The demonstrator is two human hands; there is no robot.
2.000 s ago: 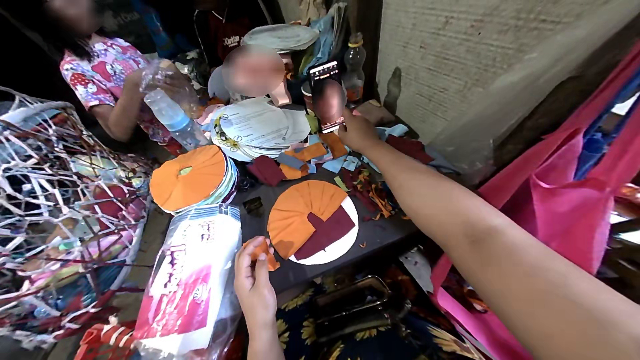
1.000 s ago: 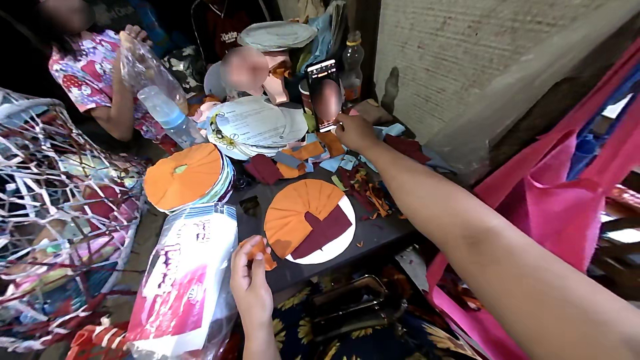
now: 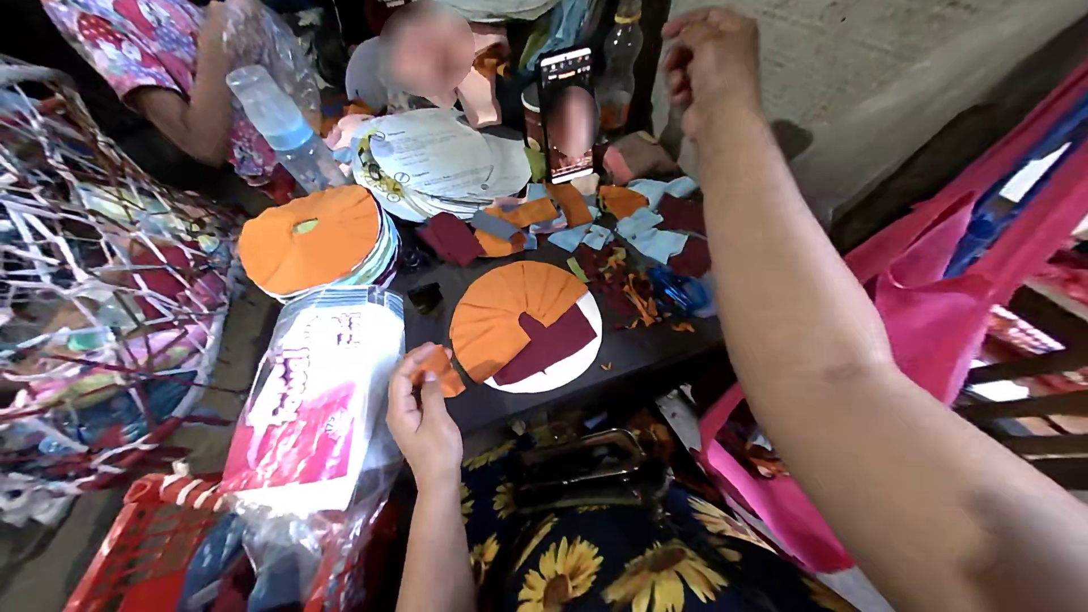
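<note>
My left hand (image 3: 429, 408) pinches a small orange fabric piece (image 3: 440, 371) at the table's front edge, left of a white disc (image 3: 565, 371). Overlapping orange fabric pieces (image 3: 501, 319) and a maroon piece (image 3: 552, 344) cover most of that disc. My right hand (image 3: 714, 64) is raised beside the wall, fingers curled; nothing shows in it. Left of it a smartphone (image 3: 567, 115) with a lit screen stands upright among fabric scraps (image 3: 650, 234). A stack of fabric-covered discs, orange on top (image 3: 310, 242), lies at the left, with round printed papers (image 3: 433, 157) behind.
A plastic packet (image 3: 302, 399) lies left of my left hand. Beyond are a water bottle (image 3: 285, 127), a glass bottle (image 3: 620, 68) and a person's arm (image 3: 187, 119). A woven basket (image 3: 93, 280) stands left, a red crate (image 3: 140, 544) below, pink bags (image 3: 926, 297) at right.
My right hand has let go of the phone and moved up and to the right of it. My left hand still holds the orange piece.
</note>
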